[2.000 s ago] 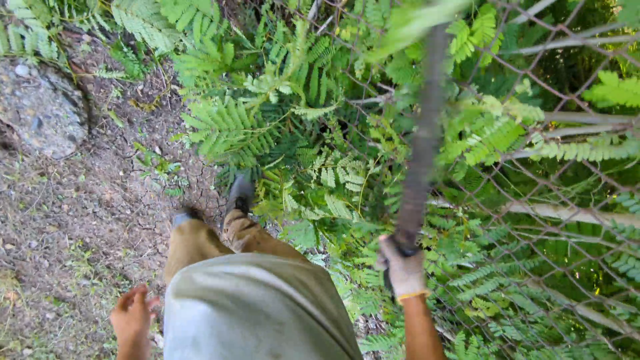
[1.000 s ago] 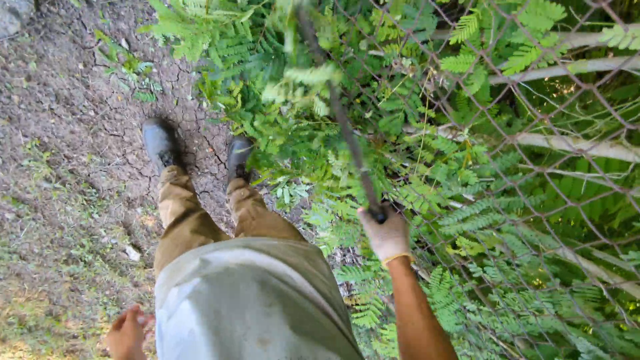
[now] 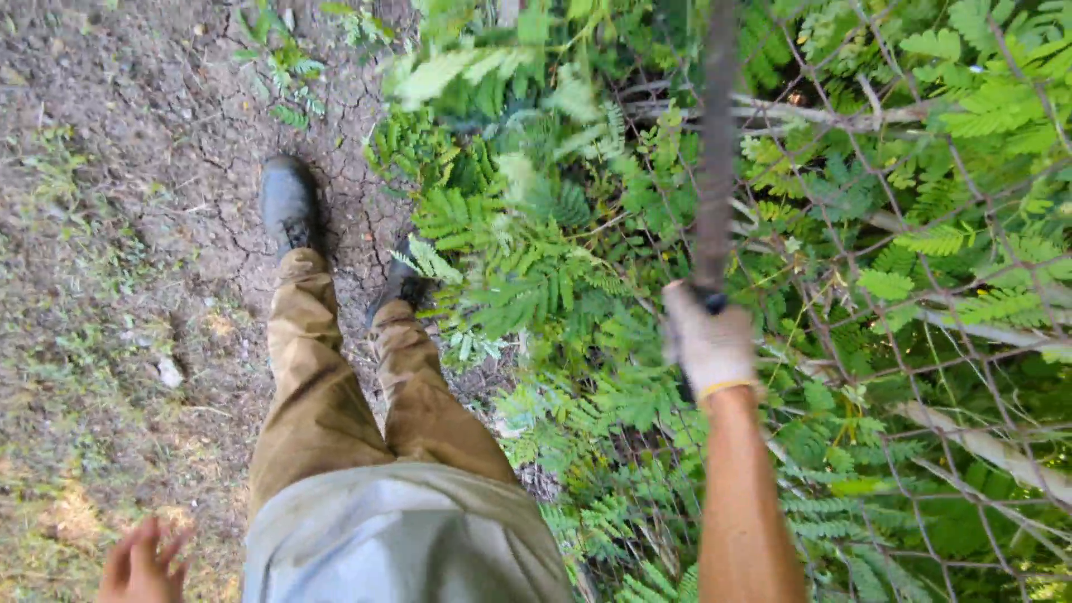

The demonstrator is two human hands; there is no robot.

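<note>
My right hand (image 3: 712, 339), in a pale work glove with a yellow cuff edge, is closed around the dark handle of a long-bladed tool, likely a machete (image 3: 716, 159). The blade is blurred and points up the view, over green feathery foliage (image 3: 536, 276) beside a chain-link fence; its far end is cut off by the top edge. My left hand (image 3: 146, 565) is bare, at the bottom left, with fingers apart and nothing in it.
A rusty chain-link fence (image 3: 909, 368) runs along the right, with branches (image 3: 980, 448) and leaves through it. Cracked dirt ground (image 3: 209, 184) lies left, with a small pale stone (image 3: 170, 371). My dark boots (image 3: 289, 201) stand beside the foliage.
The blade tilted up and left a second ago; now it points nearly straight up. My right hand has kept its hold. The boots have shifted, one now partly behind leaves.
</note>
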